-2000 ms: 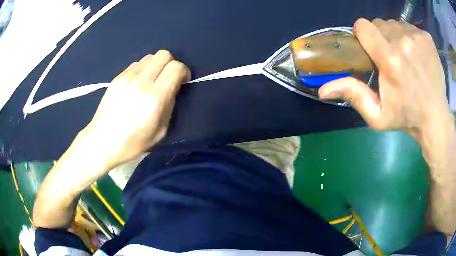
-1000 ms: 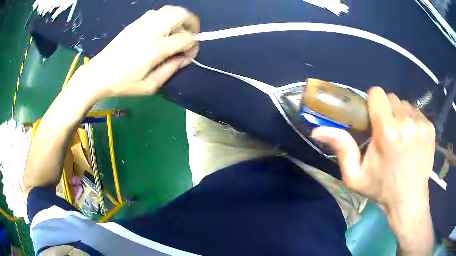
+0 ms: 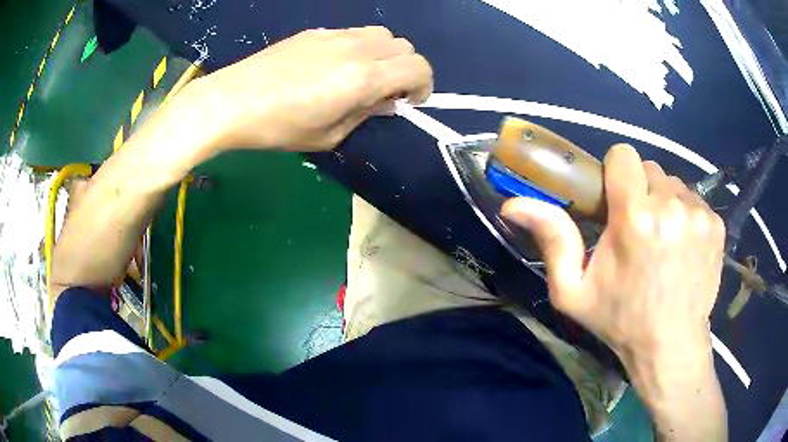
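Observation:
A long narrow white fabric strip (image 3: 553,115) lies in a curve on the dark pressing table (image 3: 346,17). My left hand (image 3: 367,86) pinches the strip near the table's front edge; its fingertips are partly hidden. A short flat stretch of strip runs from those fingers to the tip of the steam iron (image 3: 553,164). The iron rests on the strip. My right hand (image 3: 644,259) grips the iron's brown handle, thumb beside the blue lever. More strip comes out behind the iron, below my right wrist.
A broad pile of white strips (image 3: 596,34) lies at the far side. A hose and tied cord (image 3: 745,280) run behind the iron. A yellow-framed stand (image 3: 179,259) and a white heap (image 3: 24,250) are at the lower left, over green floor.
The view has swung left. My left hand has come from mid-strip to the table's front edge. The gap between it and the iron's tip has shortened since one second ago.

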